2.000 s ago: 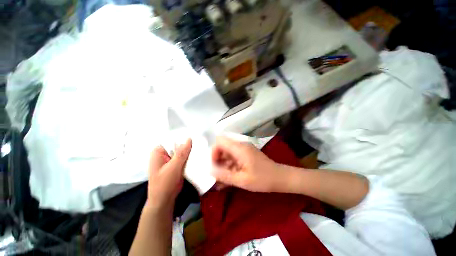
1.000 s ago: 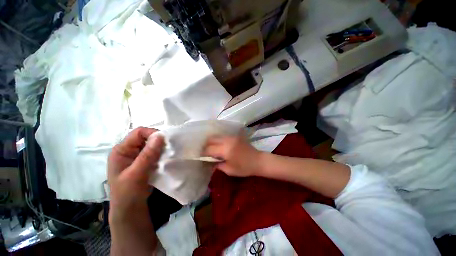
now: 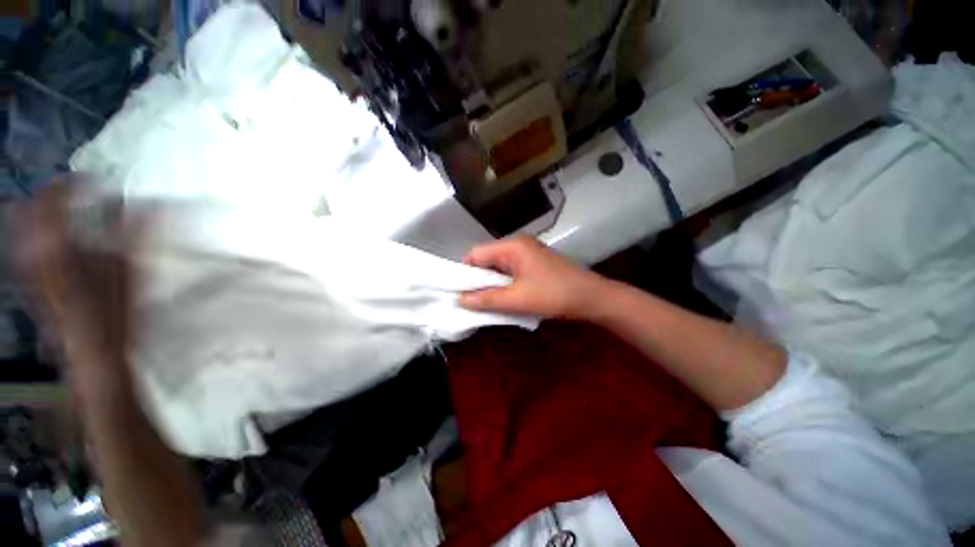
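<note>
A white garment piece is stretched out left of the machine, over other white cloth. My right hand is shut on its right end, just above the red apron. My left hand is strongly blurred at the far left, by the cloth's left end; whether its fingers hold the cloth cannot be told. The overlock machine stands at the top centre, with its orange-brown label facing me. White panels lie spread to its left.
A tool recess with small red, blue and dark tools is in the table at the upper right. A blue strip crosses the table edge. A large white heap lies at right. A small white piece hangs low centre.
My left hand has swung far left and up from the centre. The cloth that was bunched between my hands is now stretched wide. My right hand has moved slightly up and right.
</note>
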